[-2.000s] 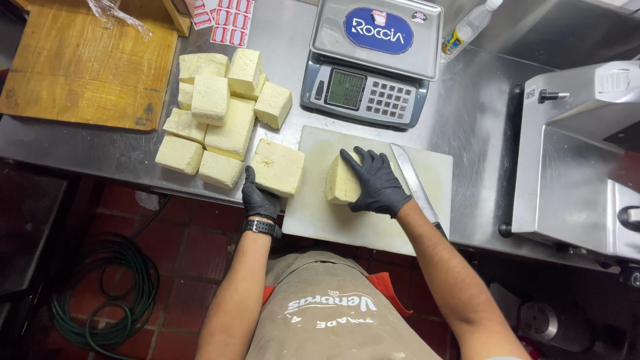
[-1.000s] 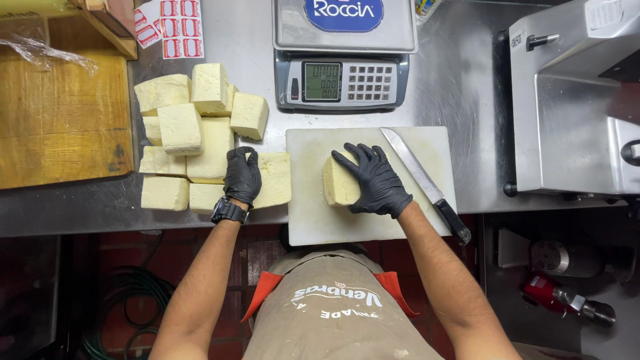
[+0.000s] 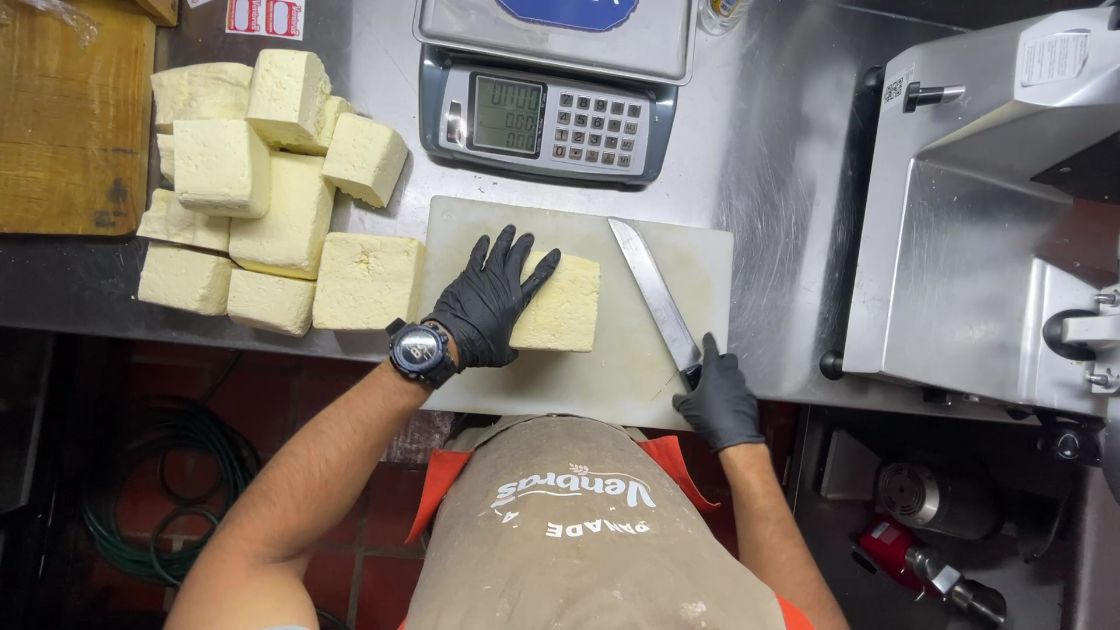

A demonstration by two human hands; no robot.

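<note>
A pale yellow block of cheese point(image 3: 560, 304) rests on the white cutting board point(image 3: 525, 394). My left hand point(image 3: 490, 306), in a black glove, lies against the block's left side with its fingers spread over the top left corner. At the board's right, my gloved right hand point(image 3: 719, 395) is closed around the black handle of a long knife point(image 3: 654, 293), whose blade lies flat over the board and points away from me. Left of the board several more cheese blocks point(image 3: 282, 214) are stacked on the steel table.
Beyond the board stands a digital scale point(image 3: 542, 122) with a steel pan. A metal machine point(image 3: 954, 227), perhaps a slicer, stands at the right. A wooden board point(image 3: 74, 131) lies at the far left, near printed labels point(image 3: 265, 17). A coiled green hose point(image 3: 171, 490) lies on the floor.
My left hand has moved right, from a block beside the stack to the block on the board. My right hand has let go of that block and taken the knife's handle.
</note>
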